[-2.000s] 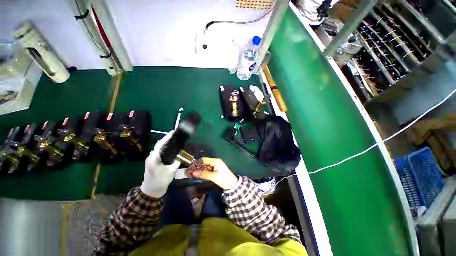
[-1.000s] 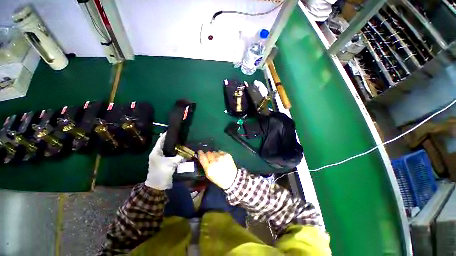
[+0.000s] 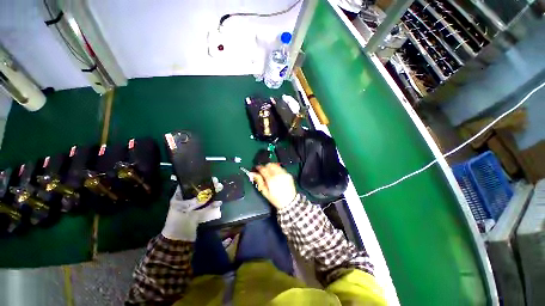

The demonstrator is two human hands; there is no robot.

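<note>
My left hand [image 3: 184, 216], in a white glove, holds a black lock unit [image 3: 189, 160] by its near end. The unit's white-red label is at the far end and its brass fitting is at the near end by my fingers. My bare right hand [image 3: 276, 185] is to the right, over the bench beside small dark parts. A small silvery piece shows at its fingertips; I cannot tell whether it is gripped. A flat black cover [image 3: 230, 187] lies between my hands. A thin white-and-dark stick [image 3: 222, 159] lies behind it.
Several black lock units [image 3: 103, 177] stand in a row at left. Two more [image 3: 263, 119] are at the back right, near a green board [image 3: 271, 147] and black bag [image 3: 321, 164]. A water bottle [image 3: 276, 67] stands by the wall. A green conveyor [image 3: 382, 137] runs along the right.
The lock unit in my left hand has turned so its label end points away and its brass end is near me. My right hand has left the brass fitting and moved right to the small parts.
</note>
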